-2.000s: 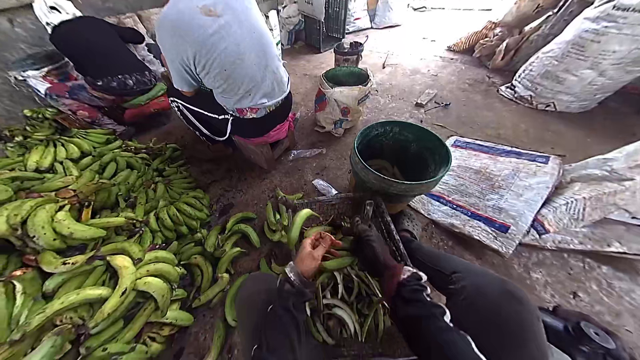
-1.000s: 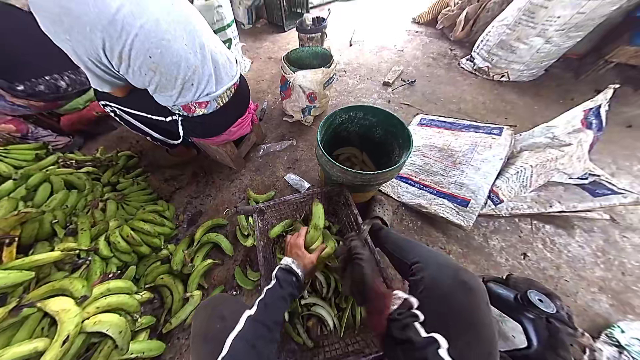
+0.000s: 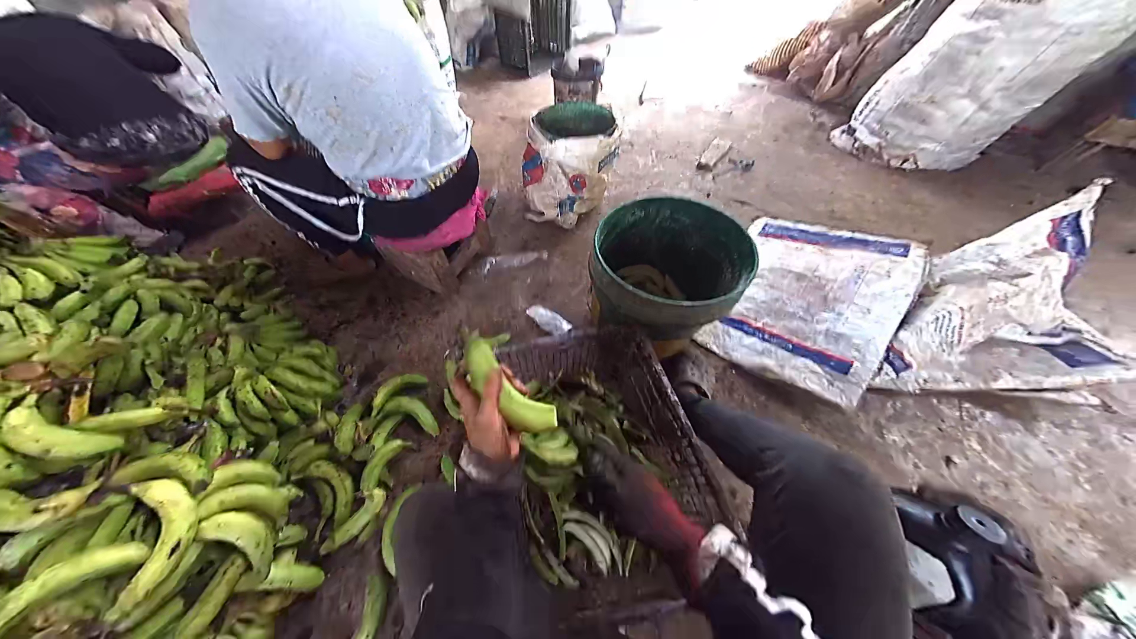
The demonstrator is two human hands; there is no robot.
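Note:
A single green plantain (image 3: 510, 390) is gripped in my bare left hand (image 3: 486, 422), tilted over the left side of a dark plastic crate (image 3: 661, 399). Gloved in dark, dirty fabric, my right hand (image 3: 626, 488) is low over the crate, right of that plantain; its fingers are blurred, and whether it holds something cannot be told. Green peels and pale peel strips (image 3: 590, 537) lie in the crate with green plantains (image 3: 550, 448) beneath my left hand. Beyond the crate's far edge stands a green bucket (image 3: 674, 257) with pale pieces inside.
A large heap of green plantains (image 3: 160, 426) covers the floor at left. Two people sit beyond it, one in a light shirt (image 3: 346, 89). A sack-wrapped bucket (image 3: 572, 164), flattened woven sacks (image 3: 816, 302), a filled sack (image 3: 985, 80) and a black container (image 3: 972, 550) stand or lie around.
My left hand has lifted a plantain up and to the left, away from my right hand. One second ago it held a plantain upright close to my right hand, over the crate.

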